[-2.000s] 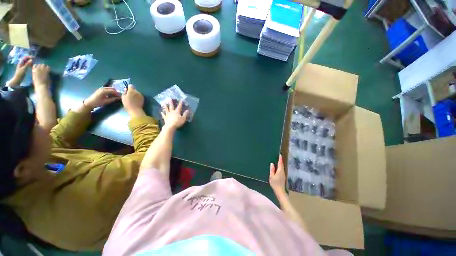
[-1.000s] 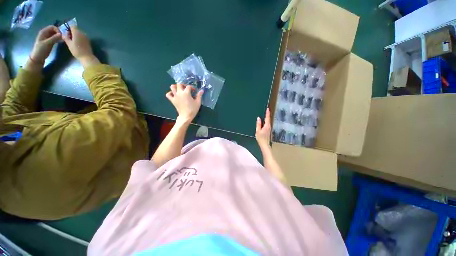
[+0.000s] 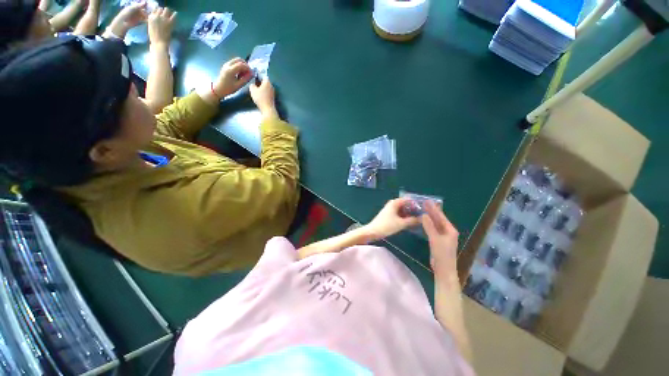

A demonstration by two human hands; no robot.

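A clear zip-lock bag with a dark part in it is held between my two hands above the table's near edge. My left hand grips its left side with the fingertips. My right hand is at its right side, fingers on the bag. A small pile of clear bags with dark contents lies on the green table just beyond my hands. The open shipping carton stands to the right, with rows of packed bags inside.
A worker in a mustard jacket sits at left, holding a small bag. More bags lie farther back. A white roll, stacked flat packs and a pale tube frame are at the far side.
My left hand has left the bag pile and now holds one bag. My right hand has moved from the carton's edge to that bag. The view has shifted.
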